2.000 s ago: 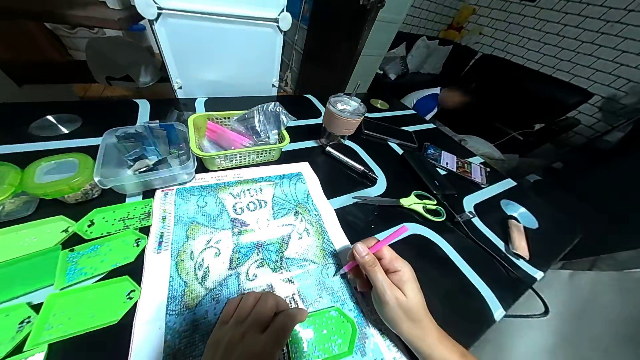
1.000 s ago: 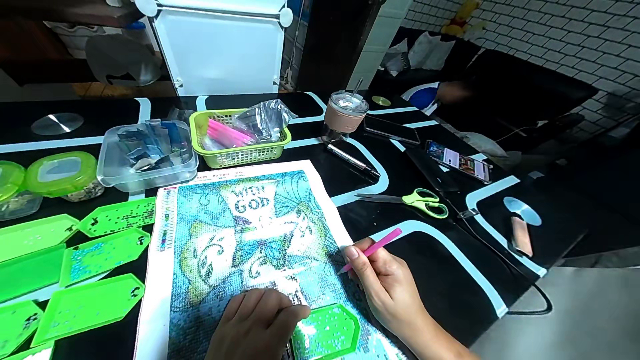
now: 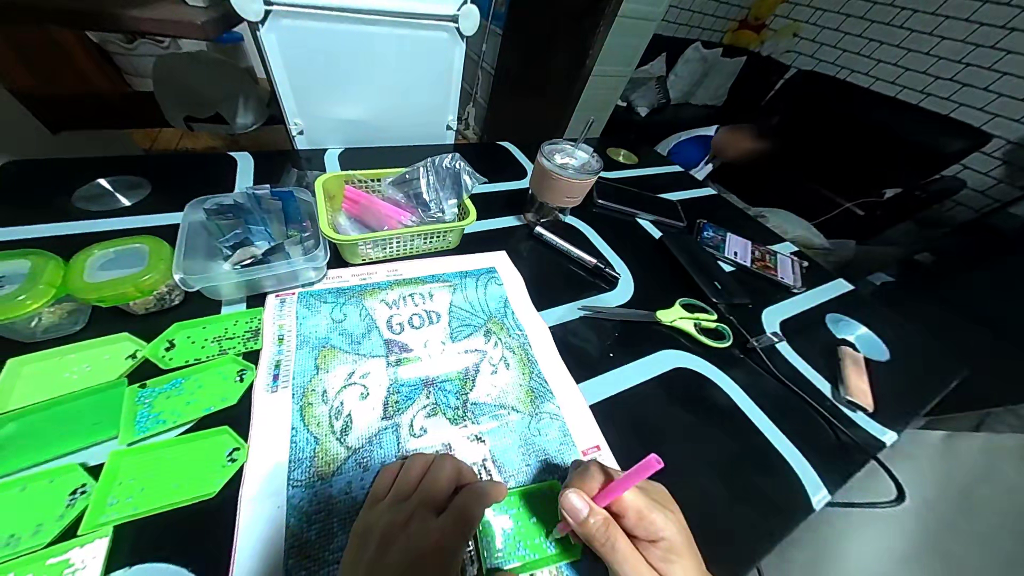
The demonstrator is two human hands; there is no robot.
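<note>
A diamond painting canvas (image 3: 432, 360) lies on the black table, mostly covered in blue and green drills and bearing lettering. My left hand (image 3: 420, 512) rests on its lower part, fingers curled, beside a green drill tray (image 3: 524, 524); whether it grips the tray's edge is hidden. Pinched between the thumb and fingers of my right hand (image 3: 628, 516) is a pink drill pen (image 3: 612, 490), its tip down at the tray among small pale drills.
Several green trays (image 3: 168, 476) lie at left. Behind are lidded containers (image 3: 120, 268), a clear plastic box (image 3: 252, 268), a green basket (image 3: 396, 244) and a tumbler (image 3: 565, 176). Rightward lie a marker (image 3: 574, 252), scissors (image 3: 680, 318), a phone (image 3: 750, 254) and a cable (image 3: 808, 404). A person's hand (image 3: 740, 144) shows beyond.
My right hand has moved down and toward the tray, bringing the pink pen's tip from the canvas to the tray. My left hand stays in about the same place.
</note>
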